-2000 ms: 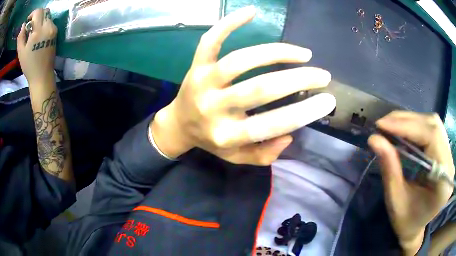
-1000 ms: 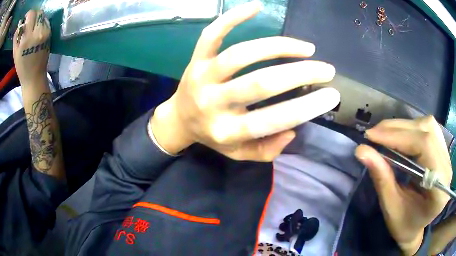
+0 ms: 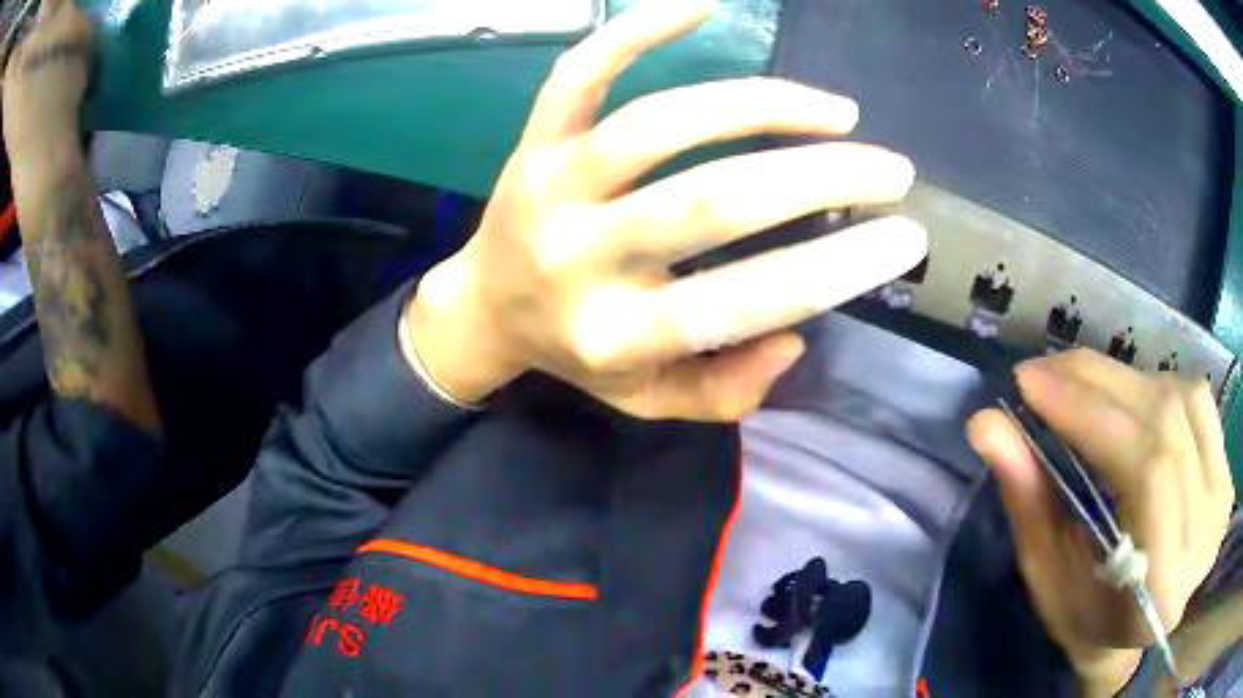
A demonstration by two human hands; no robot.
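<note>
My left hand (image 3: 614, 259) lies over the left part of the metal fixture bar (image 3: 1043, 282), fingers spread and pointing right, thumb below; what is under the fingers is hidden. The bar runs along the near edge of the black tray (image 3: 954, 137) and bears several small black components (image 3: 992, 289) with shiny bits. My right hand (image 3: 1125, 477) holds the tweezers (image 3: 1091, 511) pen-like below the bar, clear of the components; the tips point up and left. Tiny copper coils (image 3: 1037, 30) with hair-thin leads lie at the tray's far side.
A clear flat case (image 3: 368, 34) lies on the green bench top (image 3: 327, 116) at the upper left. Another person's tattooed forearm (image 3: 82, 273) and dark sleeve are at the left edge. The bench edge curves along the upper right.
My right hand has moved down from the bar with the tweezers, now more steeply tilted, uncovering more components. My left hand keeps its pose. The other person's arm has shifted left.
</note>
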